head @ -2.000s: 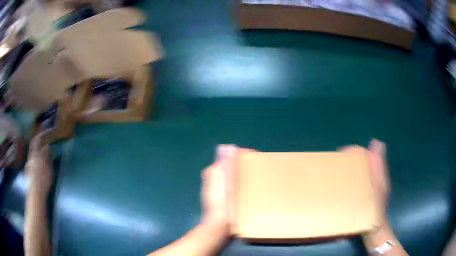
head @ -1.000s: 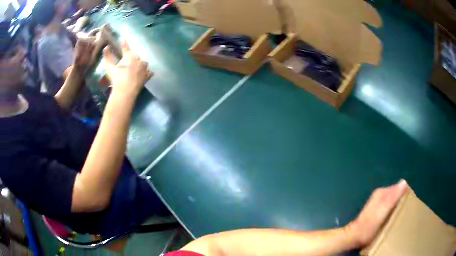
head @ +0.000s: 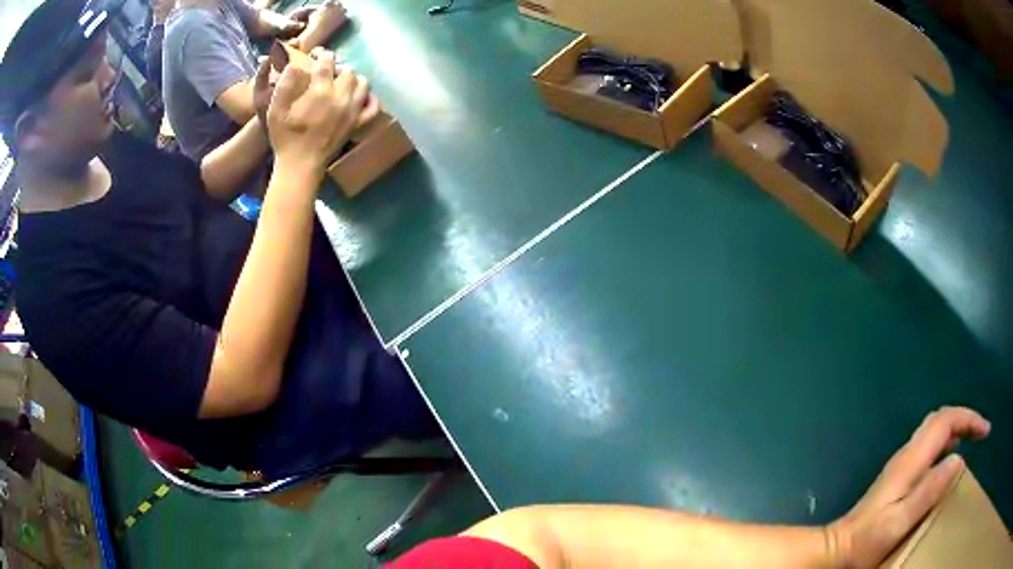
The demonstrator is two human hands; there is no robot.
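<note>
A closed product box [head: 964, 531] of plain tan card lies at the bottom right corner, cut off by the picture's edge. My left hand [head: 913, 489] rests along its left side, fingers stretched and a little apart; whether it grips the box is hard to tell. My right hand is out of the picture. Two open mailer boxes stand at the upper right, one on the left [head: 633, 91] and one on the right [head: 802, 161], lids up, with black coiled cables inside.
The green bench [head: 622, 322] has a pale seam across it. A seated person [head: 144, 300] in dark clothes at the left handles a small tan piece, beside an open box [head: 375, 153]. Another person [head: 211, 67] sits beyond. Cartons [head: 50, 467] stand at the lower left.
The view has swung left, bringing the neighbours into the picture. The held box has gone to the bottom right corner, and my right hand has left the view. My left fingers have spread.
</note>
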